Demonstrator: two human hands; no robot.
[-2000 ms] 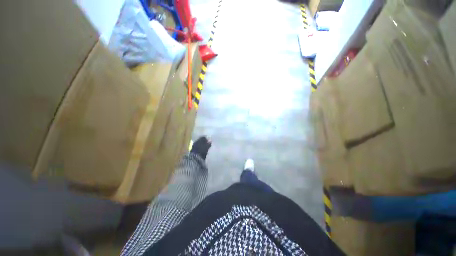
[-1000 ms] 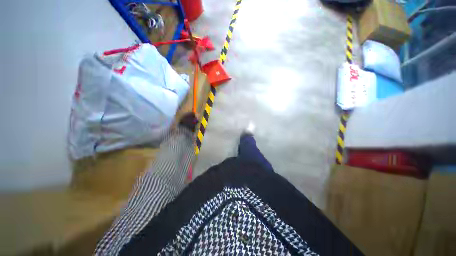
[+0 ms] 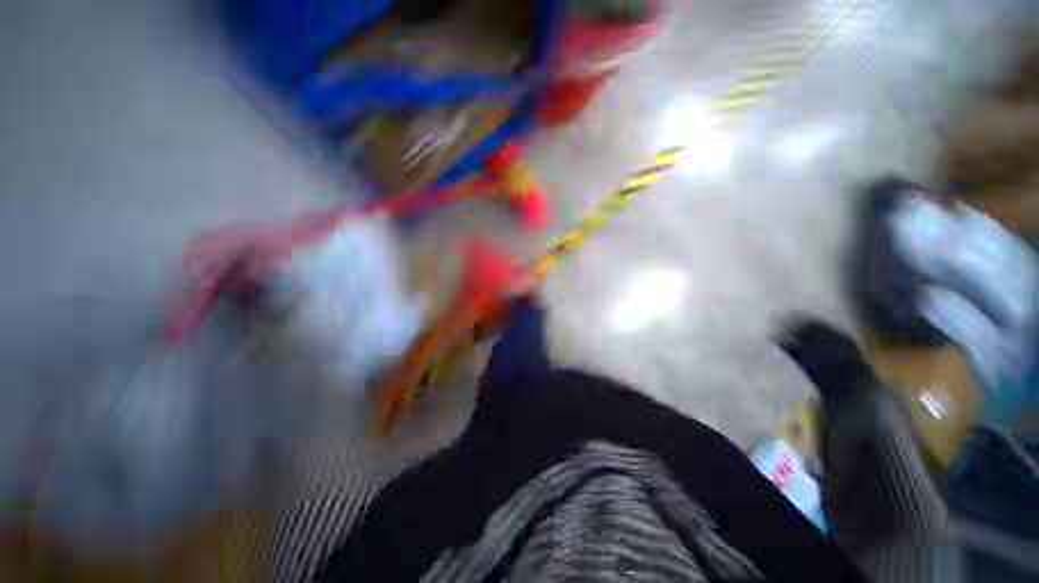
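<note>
The frame is strongly blurred. The broom's red handle runs from the left to its red and yellow head beside a blue frame. My left hand is a dark blurred shape around the handle's left end; its fingers are not distinct. The red dustpan stands below the broom head by the floor tape, its orange handle slanting down left. My right hand, in a dark glove, is out at the right over the floor, fingers extended, with nothing visible in it.
The blue frame is at upper left, with a red tub beside it. A white bag lies below the broom handle. Yellow-black tape crosses the grey floor. At right are a dark-and-white bundle, a carton and a white parcel.
The view has swung and tilted. My left hand has moved from beside the orange handle to the red broom handle. My right hand has come into view at the right.
</note>
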